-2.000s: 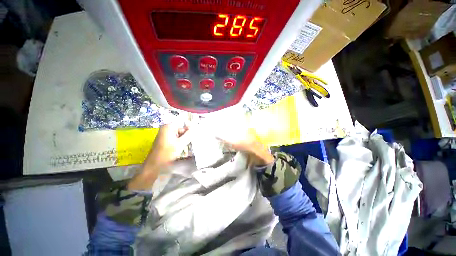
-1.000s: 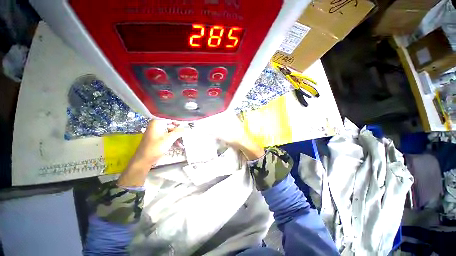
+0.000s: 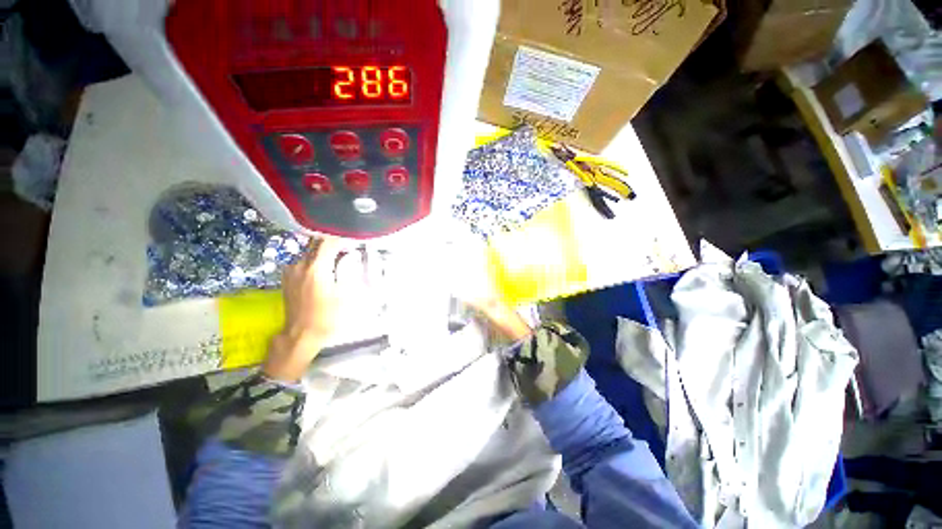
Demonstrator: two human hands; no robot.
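The pale garment (image 3: pixel 413 429) lies over my lap, its upper end reaching the table edge under the white and red machine head (image 3: pixel 331 124). The counter reads 286. My left hand (image 3: pixel 308 302) is at the left side below the head, its fingertips washed out by glare. My right hand (image 3: pixel 494 310) is at the garment's upper right, fingers lost in glare, and appears to hold the cloth. Glare and the head hide the die and punch. A heap of button caps (image 3: pixel 217 243) lies left of the head, and a heap of small silvery-blue pieces (image 3: pixel 506 184) lies right.
Yellow-handled pliers (image 3: pixel 594 176) lie by a brown carton (image 3: pixel 589 78) behind the right heap. Yellow tape (image 3: pixel 537 253) runs along the table's front. A blue crate (image 3: pixel 839 486) heaped with pale garments (image 3: pixel 749 382) stands right. A flat white surface (image 3: pixel 93 475) is low left.
The counter went from 285 to 286. The view has shifted, showing more of the carton. My left hand is more upright below the head; my right hand remains at the cloth.
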